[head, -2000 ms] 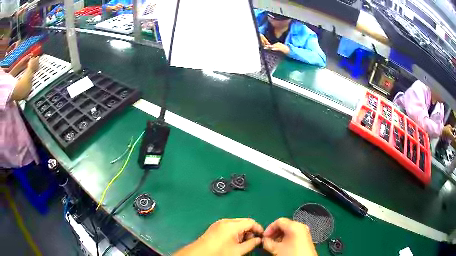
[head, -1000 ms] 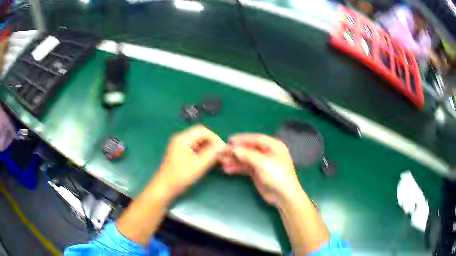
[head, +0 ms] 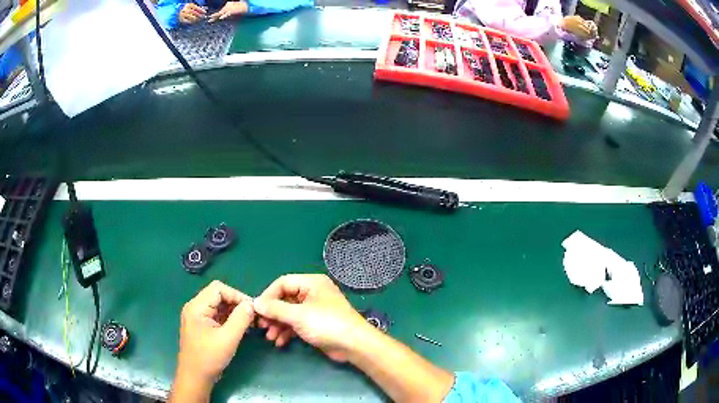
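My left hand point(head: 206, 327) and my right hand point(head: 311, 309) are bare, with thumbs and fingers pinched together at the fingertips. Whatever may be between them is too small to tell. Two black round housings point(head: 195, 256) lie touching beyond my left hand. Another housing point(head: 377, 319) is partly hidden by my right forearm. A further housing point(head: 426, 275) lies right of the dimpled black screw dish point(head: 365, 254). A housing with an orange rim point(head: 114, 337) lies at the left. A thin silver pin point(head: 428, 339) lies on the mat.
The black electric screwdriver point(head: 396, 191) lies along the white strip. A black adapter point(head: 83, 245) is at left, crumpled white wipes point(head: 604, 268) and a dark round pad point(head: 668, 298) at right. A red parts tray point(head: 473, 61) and other workers' hands are across the bench.
The view has turned to the right, so the wipes and the right end of the bench show more. My hands stay together at the fingertips and sit nearer the left side of the picture.
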